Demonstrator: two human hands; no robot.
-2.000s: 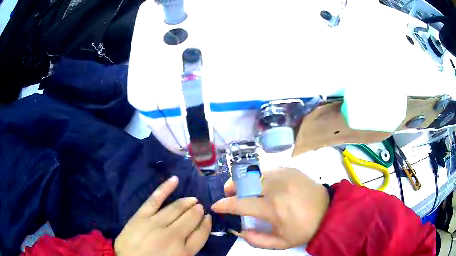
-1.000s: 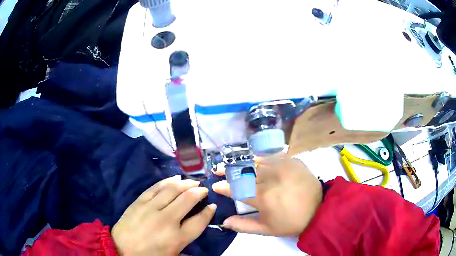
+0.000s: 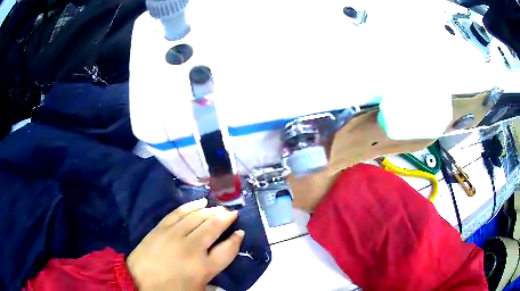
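Observation:
The dark navy cloth [image 3: 74,193] spreads left of and under the white sewing machine head [image 3: 273,68]. Its edge lies below the presser foot area, with a short white thread on it. My left hand [image 3: 177,247] rests flat on the cloth, fingers spread a little, fingertips close to the red-tipped part [image 3: 226,190] at the needle area. My right hand [image 3: 311,190] reaches in under the machine head, right of the grey-blue cylinder [image 3: 277,208]. Its fingers are hidden by the machine, and the red sleeve covers the wrist.
Scissors with yellow and green handles [image 3: 419,176] and orange-brown-handled snips [image 3: 463,181] lie right of my right sleeve. A black cloth pile [image 3: 63,45] lies at the upper left. A tan strip [image 3: 365,142] runs along the machine arm.
My right hand has moved off the cloth edge and in under the machine head. The grey-blue cylinder shows lower down and uncovered. My left hand stays on the cloth.

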